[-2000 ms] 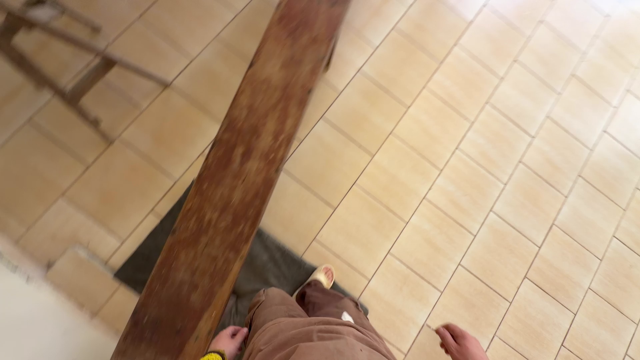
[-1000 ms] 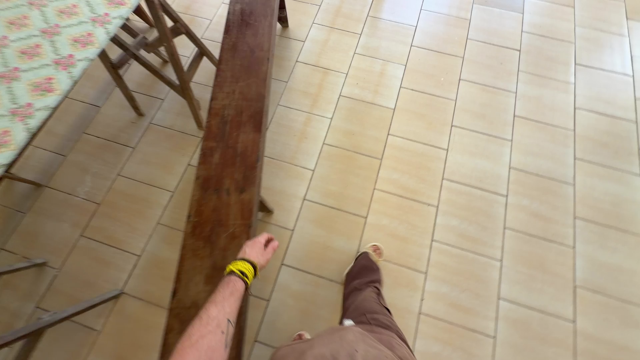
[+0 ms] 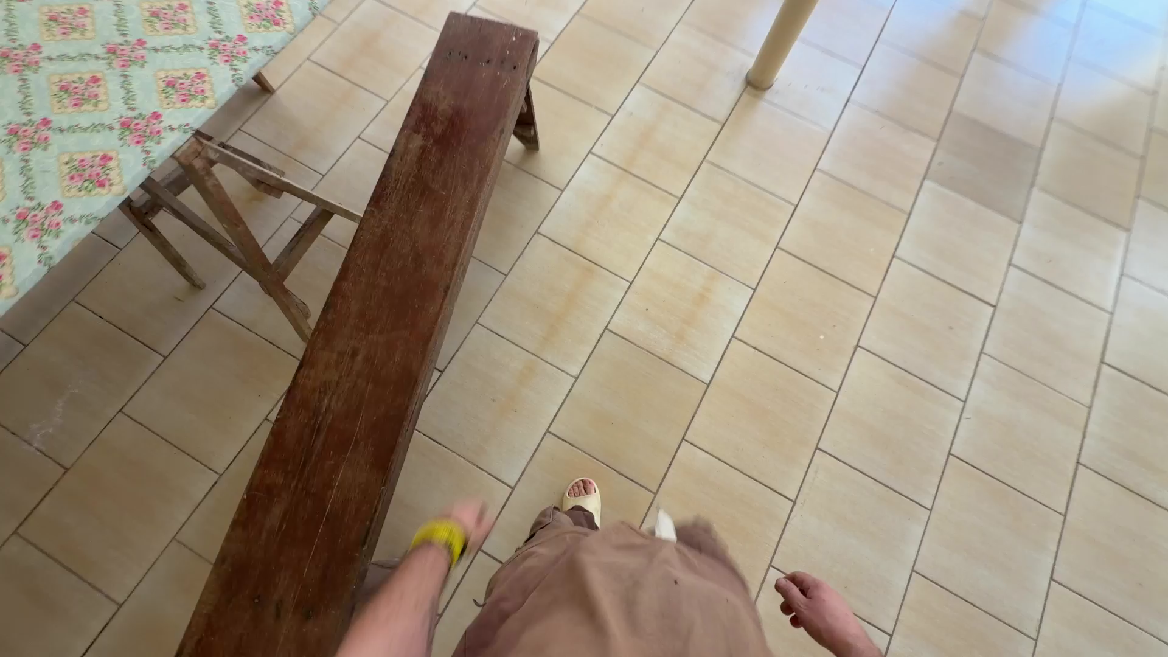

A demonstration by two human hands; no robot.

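My left hand [image 3: 471, 522], with a yellow band at the wrist, hangs just right of the near part of a long dark wooden bench [image 3: 392, 246]. It is blurred, so its fingers do not show clearly; nothing is seen in it. My right hand [image 3: 815, 610] is at the lower right over the tiles, fingers loosely curled, with no object visible in it. Between the hands are my brown clothes [image 3: 620, 593] and one foot in a pale slide sandal [image 3: 584, 497].
At the upper left stands a table under a green floral tablecloth [image 3: 87, 91], with wooden trestle legs [image 3: 233, 214] close to the bench. A cream post [image 3: 780, 46] rises from the tiled floor [image 3: 630, 383] at the top.
The bench's far end and a post have come into view as the view moved. My left hand, over the bench one second ago, is now right of it. My right hand has come back into view.
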